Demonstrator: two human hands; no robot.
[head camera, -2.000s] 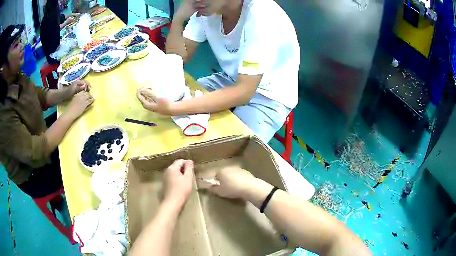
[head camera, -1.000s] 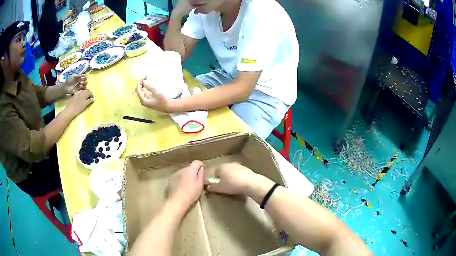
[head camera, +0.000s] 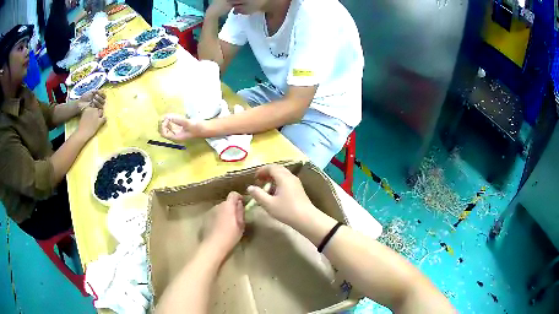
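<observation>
My right hand (head camera: 283, 195), bare with a black band at the wrist, holds a small pale greenish piece (head camera: 251, 203) between its fingertips. My left hand (head camera: 227, 219) is right beside it, fingers curled close to the piece's lower end. Whether the left fingertips grip anything is hidden. Both hands are over the open brown cardboard box (head camera: 288, 270). A pale round bowl (head camera: 144, 179) heaped with small black parts stands left of the box.
White gloves (head camera: 119, 273) lie left of the box, another pair (head camera: 233, 150) beyond it. A black stick (head camera: 167, 145) lies on the yellow table (head camera: 132, 126). A person in white (head camera: 319, 55) sits at the right, one in brown (head camera: 27, 147) at the left. Plates of parts (head camera: 127, 68) stand farther back.
My right hand has risen towards the box's far edge, and the pale piece shows more. My left hand has shifted slightly left. The person in white has lowered their hand towards the table.
</observation>
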